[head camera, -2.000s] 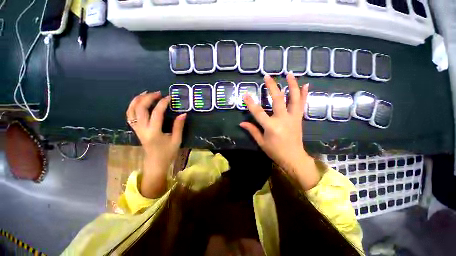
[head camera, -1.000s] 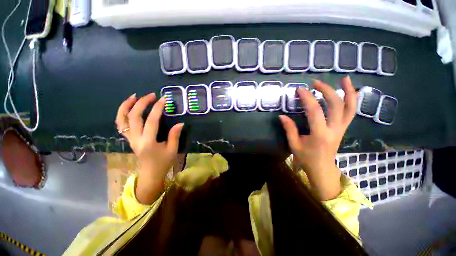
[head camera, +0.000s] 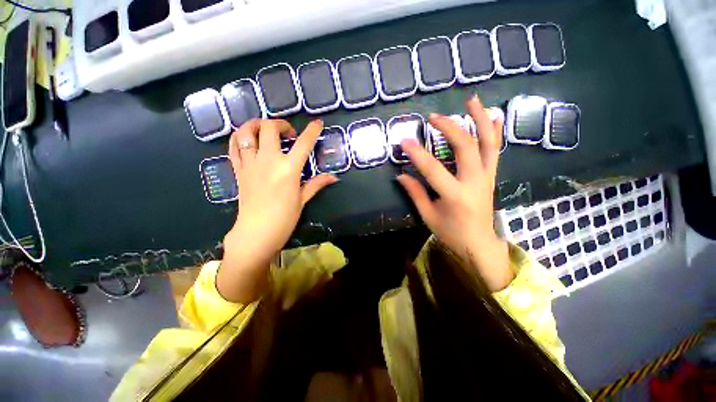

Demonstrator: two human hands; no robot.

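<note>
Two rows of small square smartwatches lie on the dark green bench mat (head camera: 133,180). The far row (head camera: 357,80) has mostly dark screens. In the near row, some screens are lit white (head camera: 367,143), and others show coloured lines, such as the leftmost watch (head camera: 219,179). My left hand (head camera: 271,177) is over the left part of the near row, fingers apart, hiding a watch or more. My right hand (head camera: 459,177) is spread over the right part, fingertips on or just above the screens; contact is hard to tell. Neither hand grips a watch.
A thick white tray (head camera: 259,39) with dark watches stands along the far side. A phone (head camera: 17,78) with a white cable (head camera: 27,200) is at upper left. A second tray (head camera: 597,228) is below the bench edge at right. A brown stool (head camera: 47,306) is at lower left.
My left hand has moved right from the row's left end to over its watches. My right hand has shifted left. More screens at the left are lit differently. The whole view has tilted.
</note>
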